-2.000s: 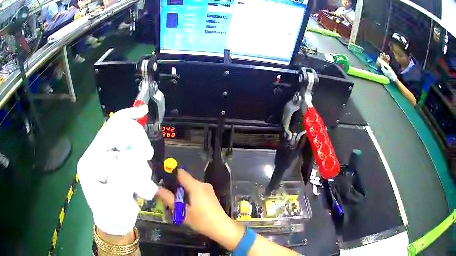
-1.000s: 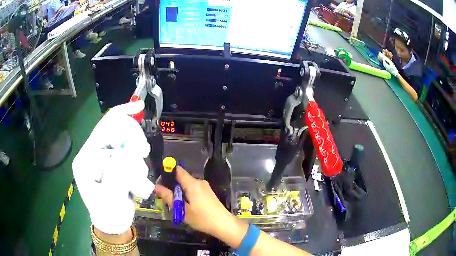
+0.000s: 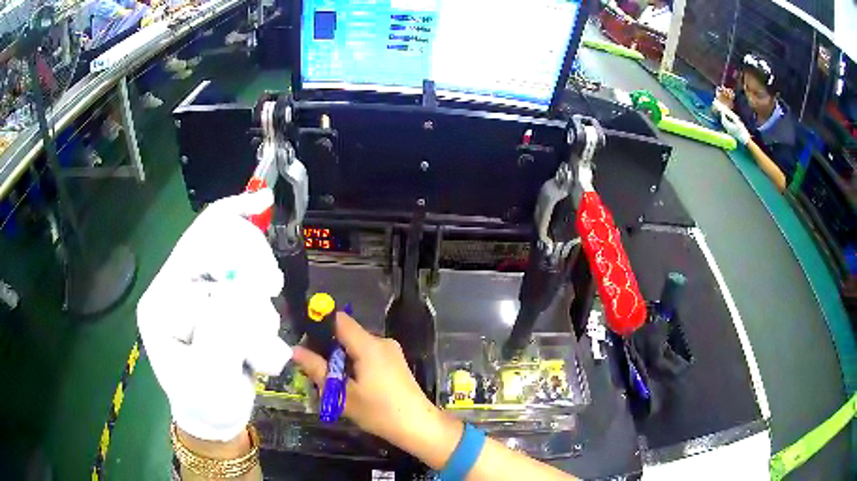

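My left hand (image 3: 211, 319), in a white glove, is closed around the red grip of the left toggle clamp (image 3: 272, 178). My right hand (image 3: 381, 390), bare with a blue wrist strap, holds a purple-blue marker pen (image 3: 333, 385) pointing down. Its fingers are also at a black tool with a round yellow top (image 3: 320, 306), upright over the left bay. A board (image 3: 282, 383) shows partly under the left cover, behind my hands. Another board with yellow parts (image 3: 512, 383) lies under the right clear cover.
The right toggle clamp's red grip (image 3: 611, 263) points down. A black holder (image 3: 662, 343) and a dark green handle (image 3: 674, 287) are at the right. A monitor (image 3: 437, 47) stands behind. A green conveyor (image 3: 724, 216) and a seated person (image 3: 761, 117) are at the right.
The marker pen has tilted slightly, its lower end shifting a little left. The red digits of the meter display have changed. Both hands otherwise hold nearly the same place.
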